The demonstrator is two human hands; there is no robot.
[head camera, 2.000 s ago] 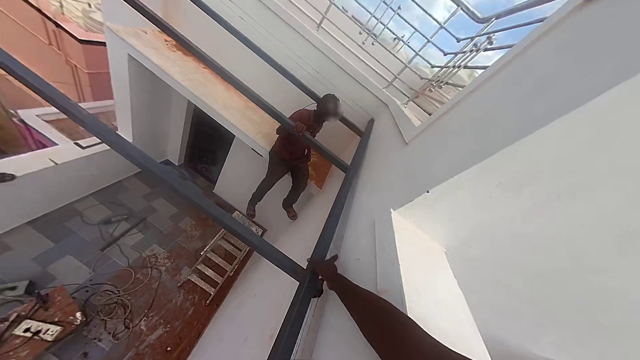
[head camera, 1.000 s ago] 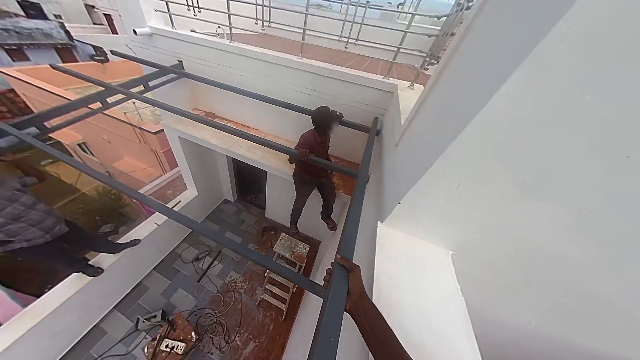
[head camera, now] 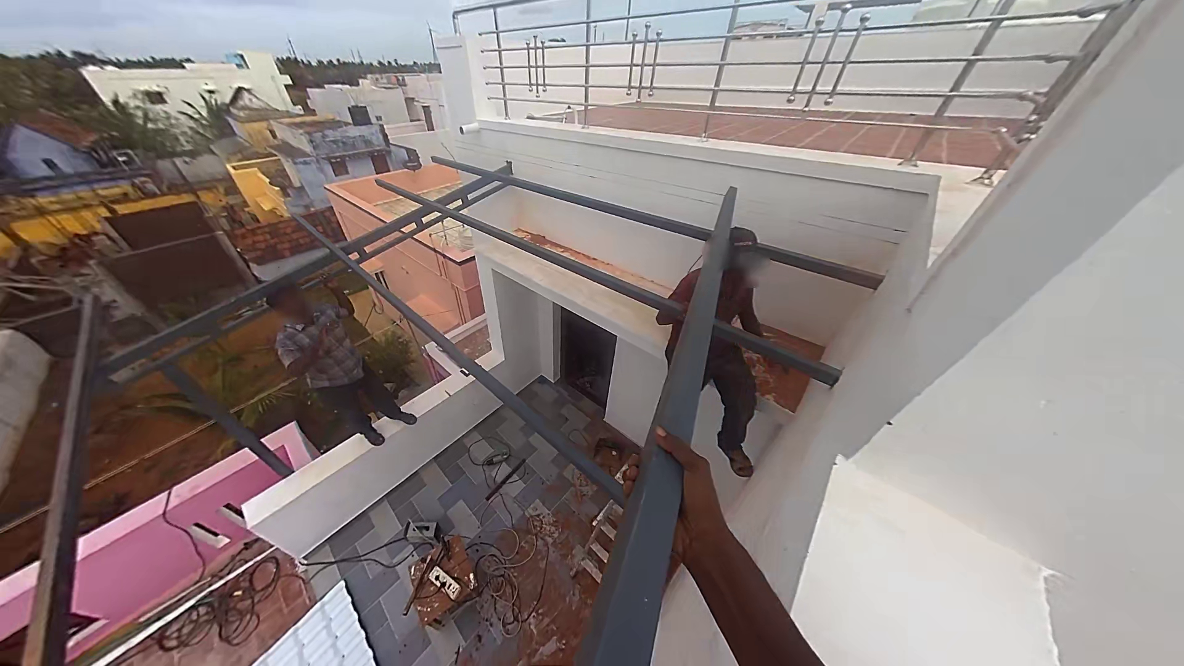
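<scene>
My right hand [head camera: 689, 495] is closed around a long dark grey metal beam [head camera: 680, 407], its arm coming from the lower right and its fingertips showing on the beam's left side. The beam runs from the bottom edge up to a free end at upper centre, in front of several grey crossbars. Two of those, the upper crossbar [head camera: 610, 215] and middle crossbar [head camera: 573, 266], have ends showing to its right, near the white wall. A co-worker in dark clothes [head camera: 735, 314] is behind the beam, one hand near the middle crossbar. My left hand is out of view.
Another person in a checked shirt [head camera: 324, 351] stands on the white parapet [head camera: 435, 421] at left. Far below lie a tiled floor [head camera: 444, 481], tangled cables [head camera: 504, 573], a board with sockets [head camera: 444, 581] and a ladder [head camera: 601, 546]. A white wall [head camera: 1017, 398] rises at right.
The held beam lay along the crossbars' ends by the wall; now those ends show to its right. The co-worker in dark clothes is more bent. The view has swung and taken in more on the left.
</scene>
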